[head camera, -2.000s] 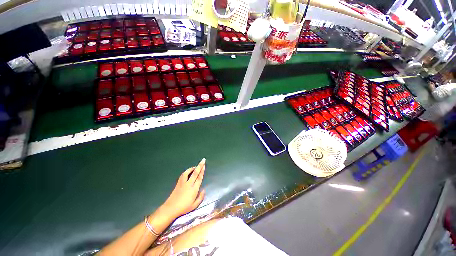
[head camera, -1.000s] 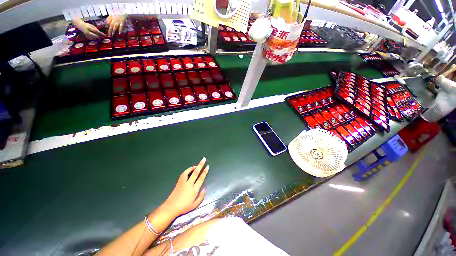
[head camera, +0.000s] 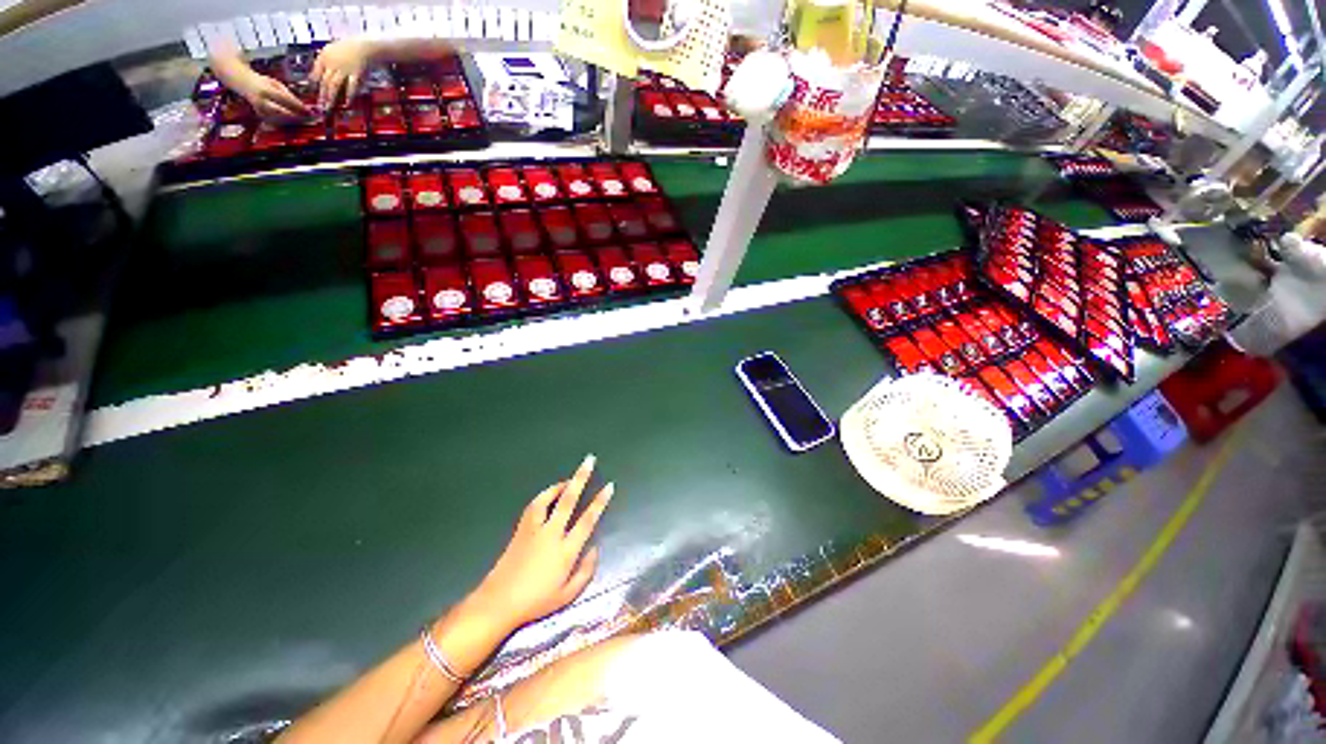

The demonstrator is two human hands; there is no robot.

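My left hand (head camera: 541, 560) rests palm down on the green bench top (head camera: 364, 494), fingers apart and empty, with a thin bracelet at the wrist. Part of my other forearm lies below it at the bottom edge; my right hand itself does not show. Straight ahead, a black tray of red units (head camera: 531, 240) lies flat on the green belt (head camera: 233, 276), beyond the white edge line. Its units show round pale discs. My left hand does not touch it.
A smartphone (head camera: 785, 400) and a round cream fan (head camera: 926, 443) lie right of my hand. More filled trays (head camera: 967, 334) overlap at the right, some tilted. A white post (head camera: 734, 240) stands ahead, holding a cup (head camera: 826, 116). Another person's hands (head camera: 298, 90) are over a far tray.
The tray on the belt has moved right, towards the post. Another person's hands have appeared over the far left tray. My left fingers have spread slightly; the hand stays in place.
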